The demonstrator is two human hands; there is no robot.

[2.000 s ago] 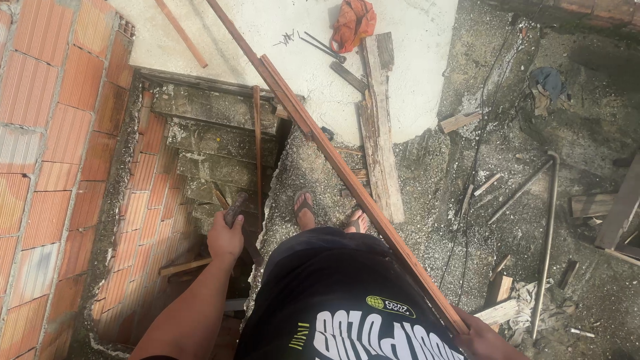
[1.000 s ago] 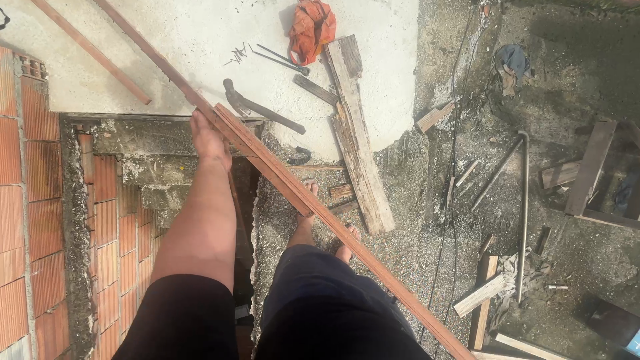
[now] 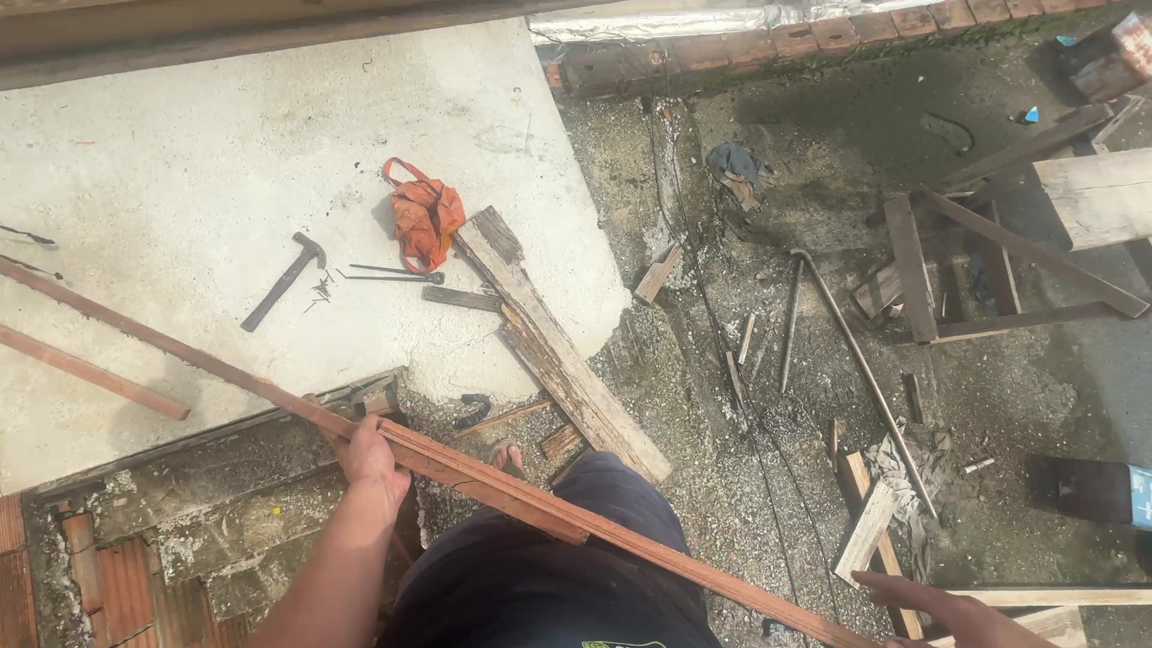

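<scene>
Long reddish wooden strips (image 3: 504, 486) run diagonally across my body, from the upper left down to the lower right. My left hand (image 3: 371, 459) is closed around them near the stairwell edge, where a shorter strip lies against the long one. At the lower right, my right hand (image 3: 945, 612) has its fingers spread near the strips' low end; its lower part is cut off by the frame. A claw hammer (image 3: 283, 283) lies on the pale slab beside loose nails (image 3: 320, 290), a dark metal tool (image 3: 396, 274) and an orange bag (image 3: 425, 216).
The stairwell (image 3: 216, 495) drops beside my left arm. A weathered plank (image 3: 576, 378) lies by my legs. Another reddish strip (image 3: 99, 373) rests on the slab at left. To the right are a bent metal pipe (image 3: 864, 378), wood scraps, a wooden frame (image 3: 913, 270) and cables along the ground.
Two seconds ago my left hand held the hammer over the stairwell; now the hammer lies on the slab and that hand grips the strips. My right hand, on the strips then, now has spread fingers.
</scene>
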